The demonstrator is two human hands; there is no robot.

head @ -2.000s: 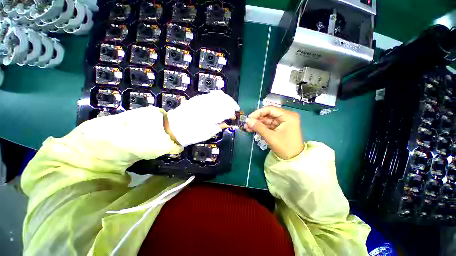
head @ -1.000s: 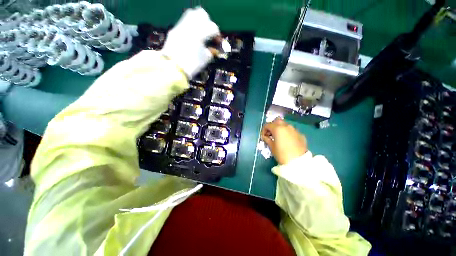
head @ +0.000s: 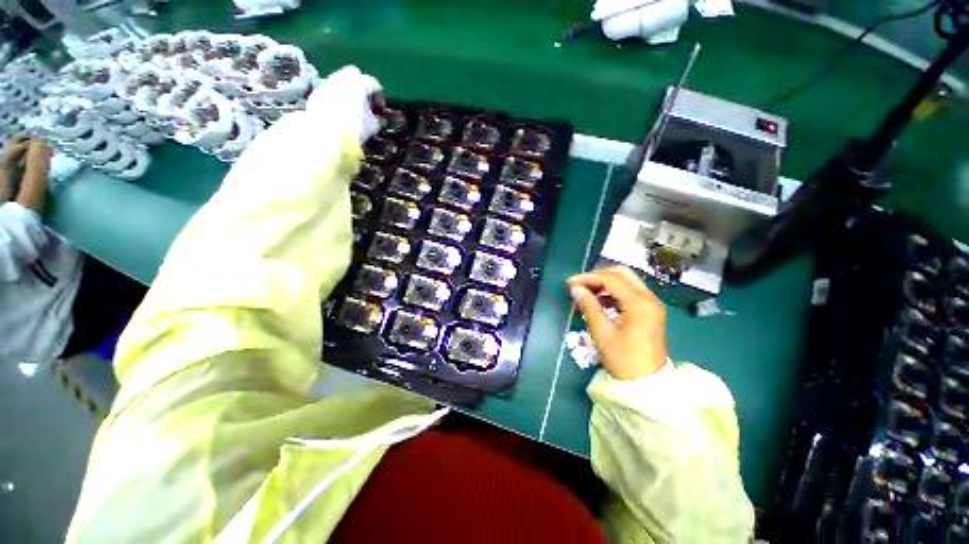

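Observation:
A black blister tray (head: 534,266) lies in front of me, with small dark and silver modules (head: 471,346) in rows of pockets. My left hand (head: 351,101), in a white glove with bare fingertips, is at the tray's far left corner; its fingertips are partly hidden and I cannot tell what they hold. My bare right hand (head: 627,322) is right of the tray, above the mat, with thumb and forefinger pinched together; whether a small piece is between them is too small to tell. Small white pieces (head: 581,349) lie loose beside and under it.
A silver machine (head: 707,159) with a thin upright rod stands beyond my right hand, a black arm (head: 781,232) beside it. More filled trays (head: 903,372) are at right. White ring housings (head: 202,96) are stacked far left, near another person's hand (head: 32,175). A white item (head: 641,18) lies behind.
My left hand has moved from the tray's far right part to its far left corner, uncovering more modules. My right hand has risen slightly off the white pieces. The view has shifted, showing more behind.

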